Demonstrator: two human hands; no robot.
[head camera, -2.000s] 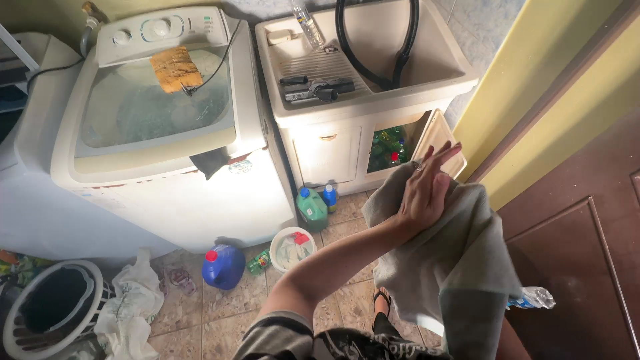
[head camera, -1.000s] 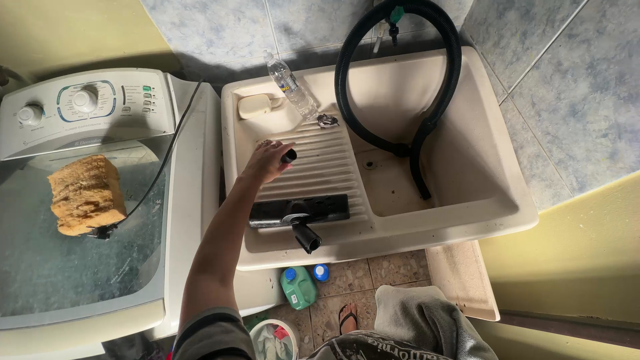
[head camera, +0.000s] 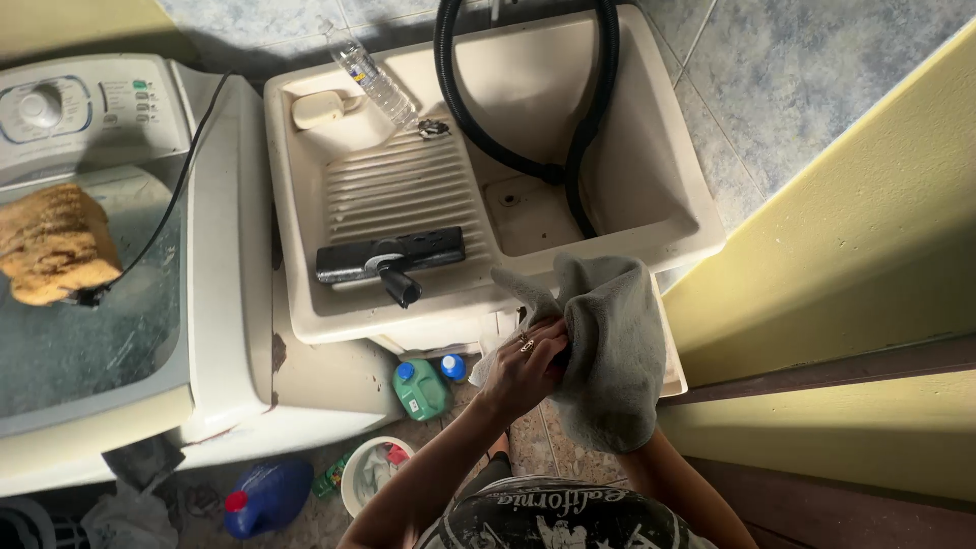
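A grey cloth hangs in front of the sink, draped over my right hand, which it hides; only the forearm shows beneath. My left hand, with a ring on a finger, reaches into the folds from the left. Something dark shows at its fingertips, partly covered by the cloth; what it is cannot be told. On the ribbed washboard of the laundry sink lies a black vacuum floor nozzle. A black corrugated hose loops through the basin, and a clear plastic bottle lies at the back left.
To the left stands a washing machine with a yellow sponge and black cable on its lid. On the floor are a green jug, a blue-capped bottle, a blue jug and a white bucket. Yellow wall borders the right side.
My left hand has moved from the washboard to the grey cloth. The small dark piece it was touching there is gone from the washboard; the nozzle remains. The cloth is now raised before the sink.
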